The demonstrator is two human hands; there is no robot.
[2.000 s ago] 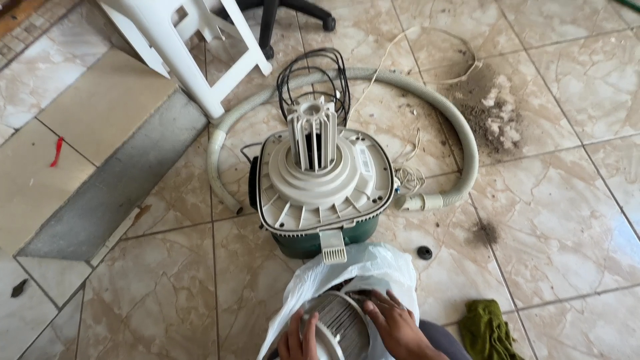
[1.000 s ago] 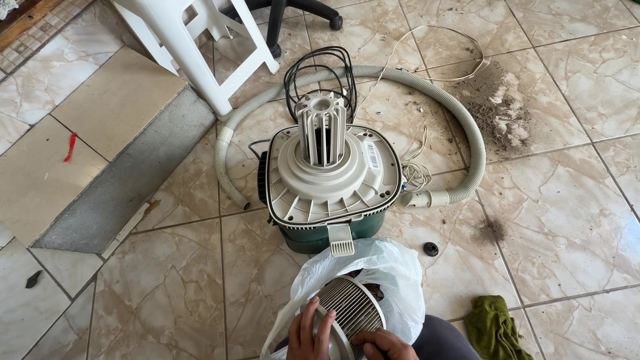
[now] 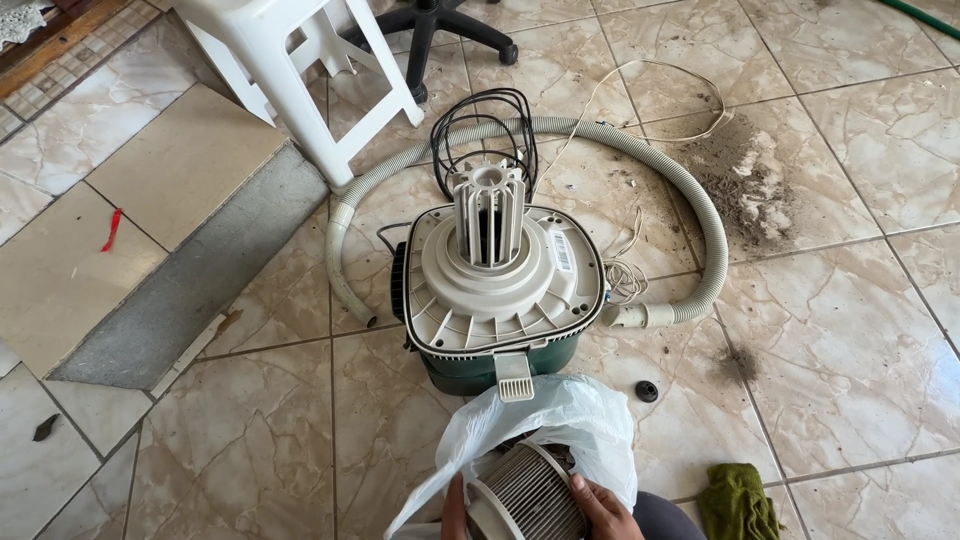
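Observation:
A pleated cartridge filter [image 3: 531, 491] with pale end rims lies tilted between my hands, over the mouth of a white plastic bag [image 3: 600, 427] that has dark debris inside. My left hand [image 3: 454, 510] is at the filter's left rim, partly cut off by the frame's lower edge. My right hand [image 3: 601, 511] grips the right rim, thumb on top. Just beyond the bag stands an upturned vacuum cleaner motor head [image 3: 480, 300], with a slatted filter cage [image 3: 489, 217] rising from its middle, a green housing below and a latch [image 3: 514, 375] at its front.
A ribbed hose [image 3: 709, 225] curves around the motor head, with a coiled black cord [image 3: 529, 142] behind. Dust [image 3: 750, 187] lies at the upper right. Nearby are a black round cap [image 3: 646, 391], a green cloth [image 3: 739, 502], a white plastic stool [image 3: 289, 75] and a tiled step [image 3: 180, 165].
The filter has turned in my hands, so its pleated side now shows more fully. My left hand has moved from over its end to the left rim.

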